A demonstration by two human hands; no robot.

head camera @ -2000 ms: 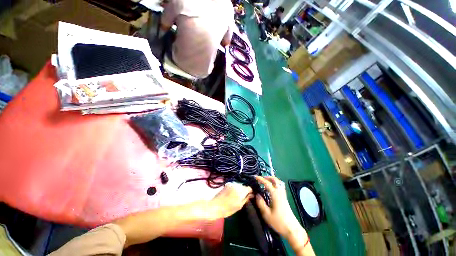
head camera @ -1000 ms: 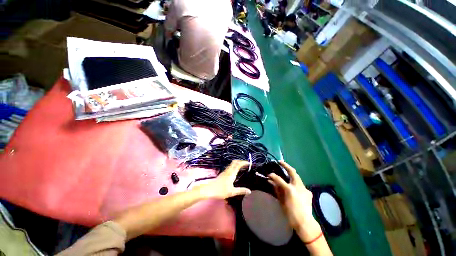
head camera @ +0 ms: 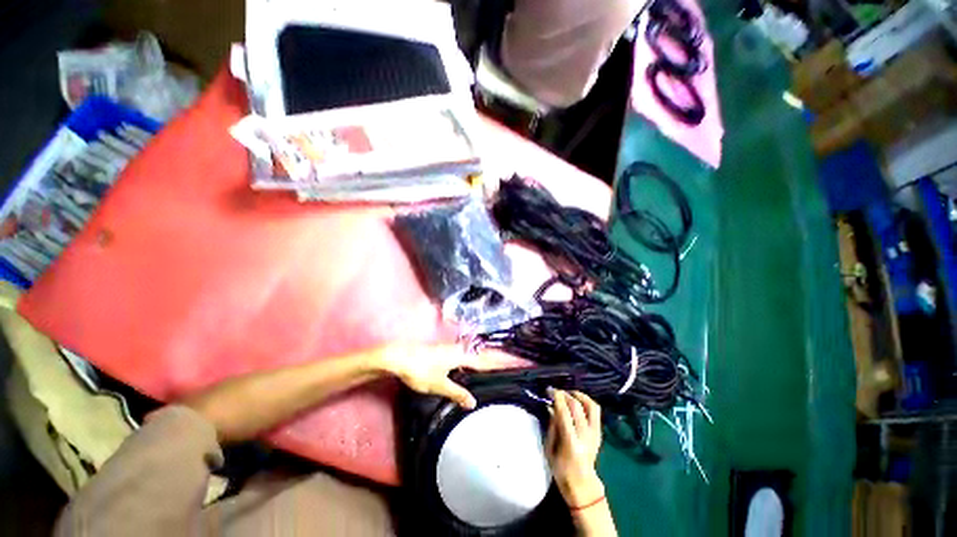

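A black square housing with a round white disc [head camera: 493,465] lies disc up at the red mat's front right edge, its lower part cut off by the picture's edge. My left hand [head camera: 428,369] holds its upper left edge, thumb near the disc's ring. My right hand [head camera: 574,432] is at its upper right corner, fingertips pinched together at a thin pale-tipped lead [head camera: 538,396]; the fingers partly hide it. A black cable bundle with a white band [head camera: 633,367] lies just beyond the housing.
Another cable bundle [head camera: 561,231] and a clear bag of black parts [head camera: 453,246] lie beyond. Printed sheets [head camera: 367,157] bear a dark panel [head camera: 362,68]. Coiled cable [head camera: 653,205] and white ties [head camera: 684,435] lie on the green bench. A second housing [head camera: 763,512] is lower right; a person sits ahead.
The view has swung left, so things sit further right. The housing's disc, not visible at first, now faces up beside the mat. Both hands have moved from the cables to the housing's top edge.
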